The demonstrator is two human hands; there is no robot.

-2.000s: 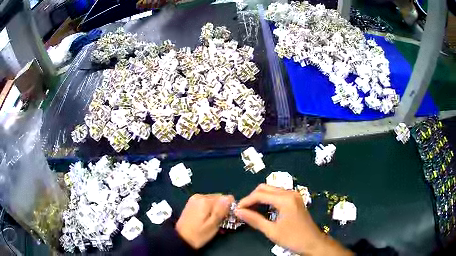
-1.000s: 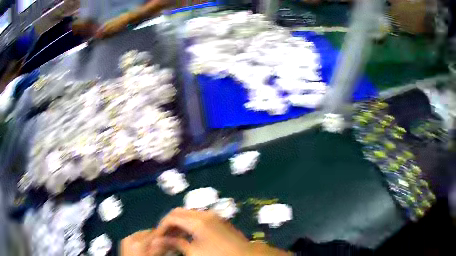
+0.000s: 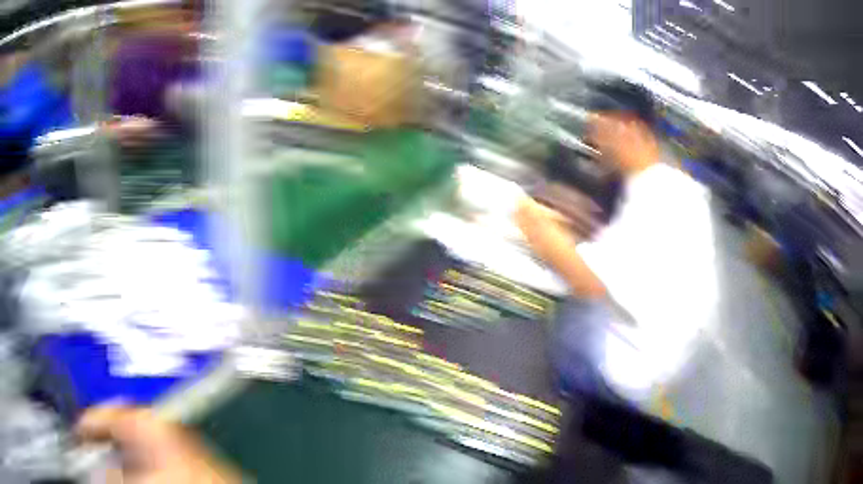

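Note:
The view is strongly blurred. One hand, which looks like my right hand (image 3: pixel 156 444), is low at the left and cut off by the bottom edge. Its fingers point left, and I cannot tell whether it holds anything. My left hand is out of the picture. A single white piece (image 3: pixel 267 362) lies on the rim by the post's foot, above the dark green mat (image 3: pixel 293 430). A large heap of white pieces (image 3: pixel 128 284) lies on the blue sheet (image 3: pixel 80 369) at the left.
A pale upright post (image 3: pixel 237 161) stands beside the blue sheet. Rows of yellow-streaked dark pieces (image 3: pixel 426 373) lie right of the mat. A person in a white top (image 3: pixel 658 255) sits at the right, arm over the bench. A brown box (image 3: pixel 364 85) and other people are behind.
The view has swung far to the right and up. The black-mat heap and the loose pieces around my hands have left the picture. The seated person has come into view.

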